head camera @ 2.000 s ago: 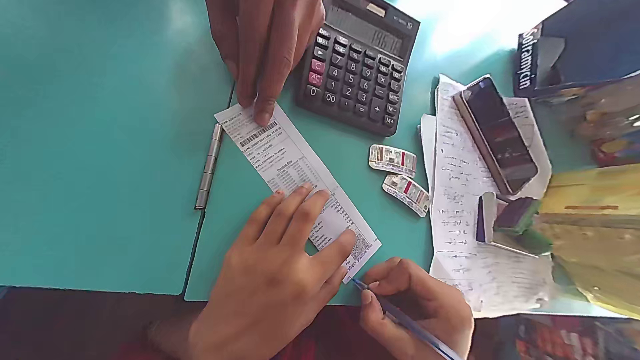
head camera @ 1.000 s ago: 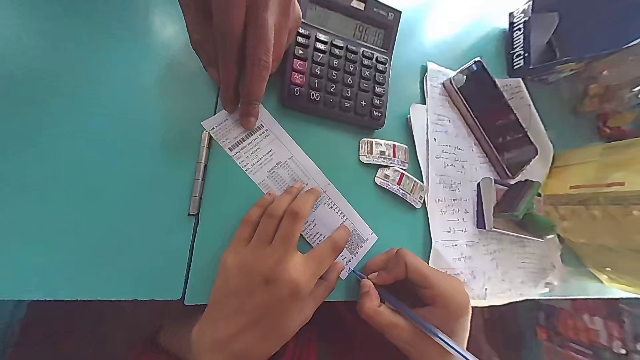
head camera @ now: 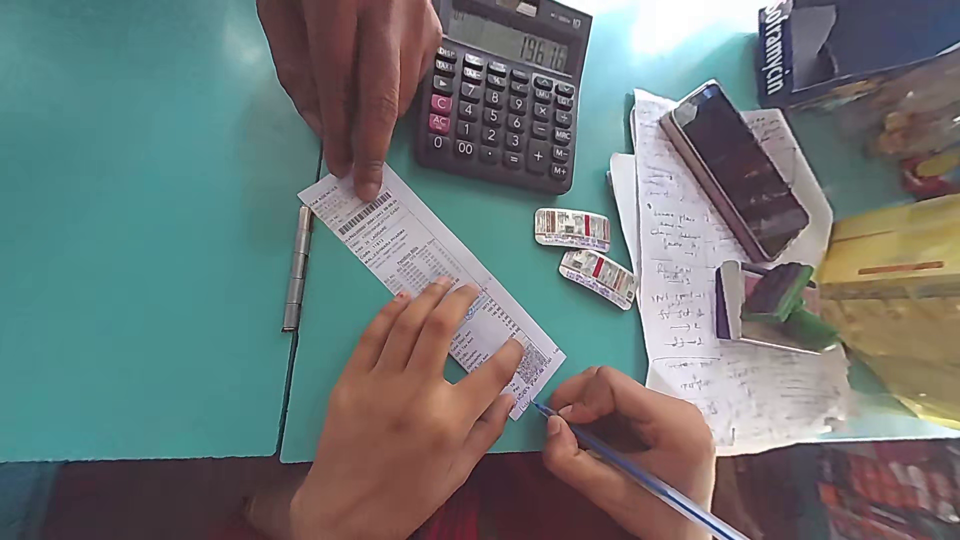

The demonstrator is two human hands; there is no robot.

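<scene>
A long printed paper receipt (head camera: 427,251) lies slantwise on the turquoise tabletop. My left hand (head camera: 420,412) rests flat across its lower half, fingers slightly spread, pressing on it and hiding part of the print. In my right hand (head camera: 637,450) is a blue ballpoint pen (head camera: 637,476), its tip at the receipt's lower end, where small handwritten marks show. Another person's hand (head camera: 360,82) reaches in from the top and presses fingertips on the receipt's upper end. A dark desk calculator (head camera: 502,97) with lit digits sits right of that hand.
Two small foil medicine strips (head camera: 572,229) lie right of the receipt. Handwritten sheets (head camera: 682,330) carry a smartphone (head camera: 739,169) and a small open box with a green item (head camera: 780,300). A dark blue carton (head camera: 862,45) and a yellow plastic packet (head camera: 892,300) stand at right. A metal hinge (head camera: 298,270) is at the tabletop seam.
</scene>
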